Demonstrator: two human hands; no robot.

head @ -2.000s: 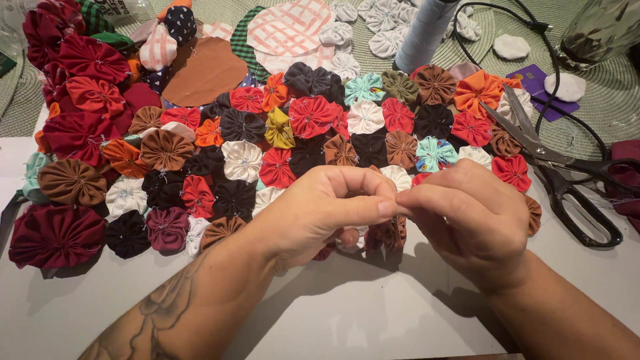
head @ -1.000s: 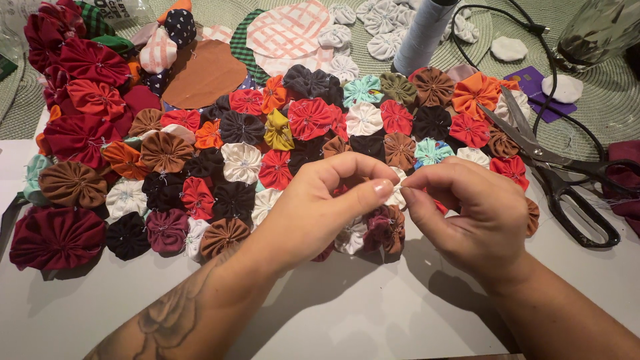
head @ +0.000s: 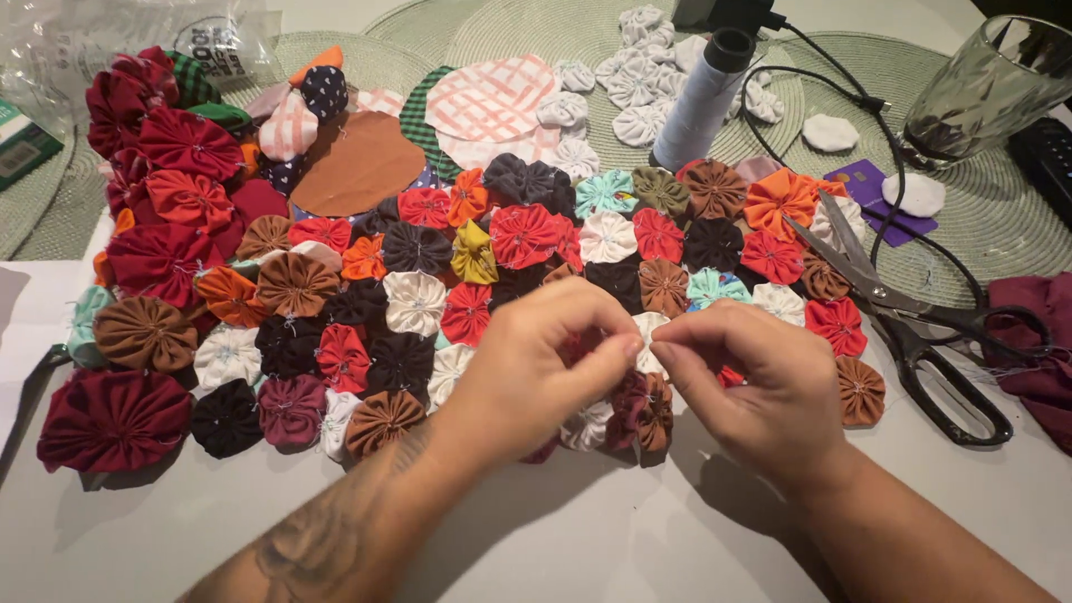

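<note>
Rows of gathered fabric yo-yos, joined in a patchwork, lie across the white table, with a brown yo-yo (head: 298,285) among red, black, white and orange ones. My left hand (head: 557,352) is over the patchwork's near edge, thumb and forefinger pinched together. Close to its right, my right hand (head: 745,377) has its thumb and forefinger pinched too, the fingertips of both hands nearly meeting. Whatever they pinch is too small to make out. Just behind the fingertips is a white yo-yo (head: 650,342); below them hang white, maroon and brown yo-yos (head: 655,419).
Black-handled scissors (head: 904,314) lie at the right, blades over the patchwork. A thread spool (head: 702,100) stands behind it. Farther back are white yo-yos (head: 641,79), fabric circles (head: 360,163), a black cable (head: 892,159), a purple card (head: 863,188) and a glass (head: 963,92). Maroon cloth (head: 1038,352) lies far right.
Two seconds ago my fingertips were touching or overlapping; now a small gap shows between them. More of the yo-yos under my hands has come into view.
</note>
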